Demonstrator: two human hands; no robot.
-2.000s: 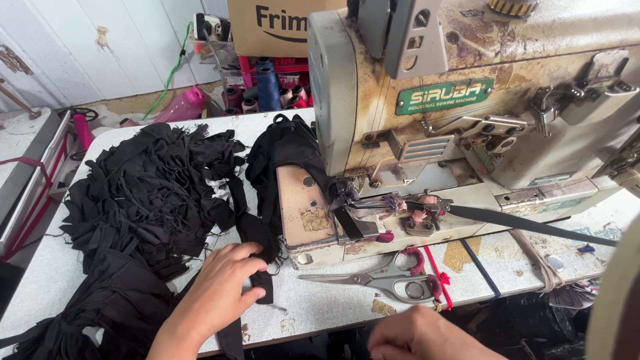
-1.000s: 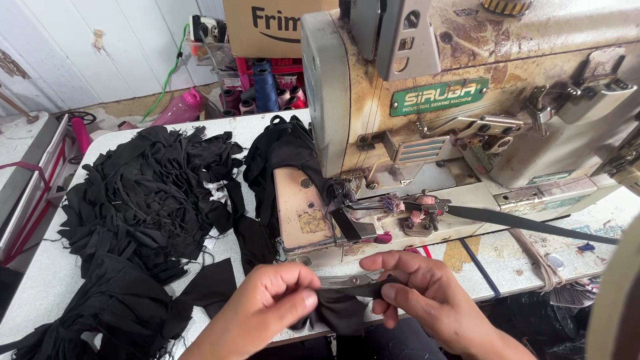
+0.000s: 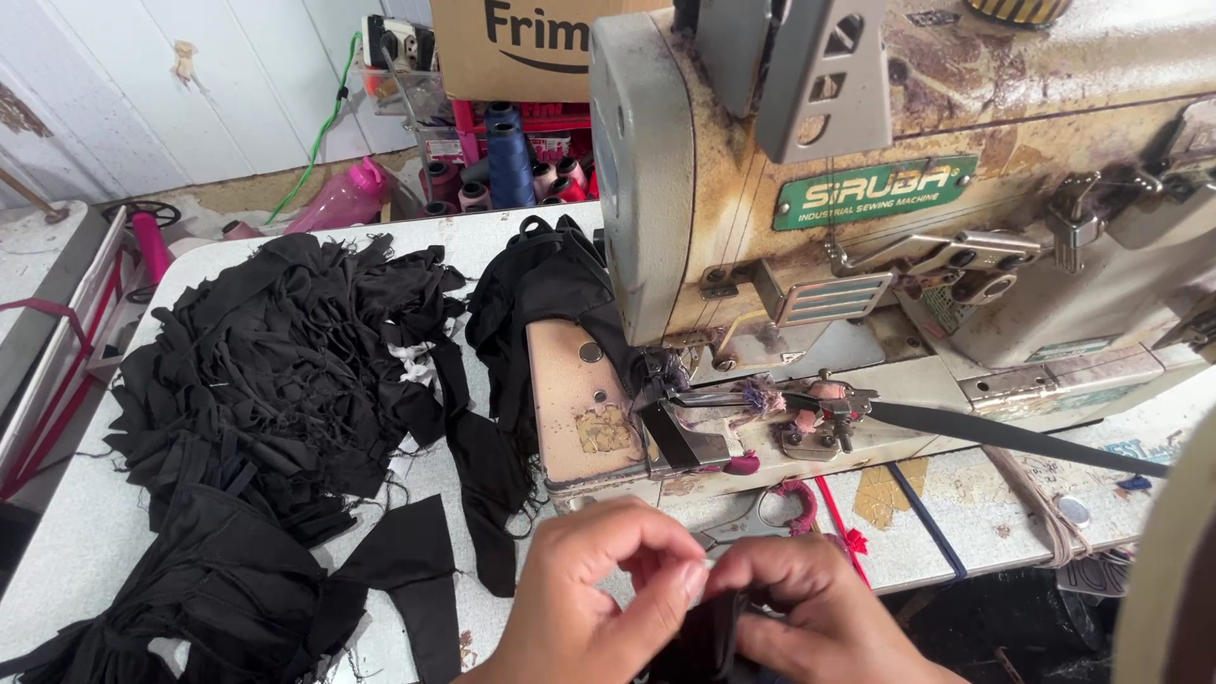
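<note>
Both hands meet at the front edge of the white table, before a Siruba industrial sewing machine (image 3: 869, 199). A piece of black fabric (image 3: 708, 636) hangs from my right hand (image 3: 807, 598), pinched between thumb and fingers. My left hand (image 3: 617, 579) touches the right one, its thumb and forefinger pressed together at the fabric's upper edge; whether it grips cloth is hard to see. Behind the hands lie scissors (image 3: 755, 522), partly hidden. A black strip (image 3: 1007, 437) runs into the machine's folder from the right. More black fabric (image 3: 546, 285) lies at the machine's left end.
A large heap of black cloth pieces (image 3: 285, 370) covers the left of the white table (image 3: 484, 223). Thread cones (image 3: 510, 161), a pink bottle (image 3: 342, 195) and a cardboard box (image 3: 522, 57) stand behind. Red and blue bands (image 3: 926, 522) cross the table's front edge.
My left hand has left the cloth on the table and come over to my right hand. The black piece, spread between both hands a second ago, is now bunched and hanging below them.
</note>
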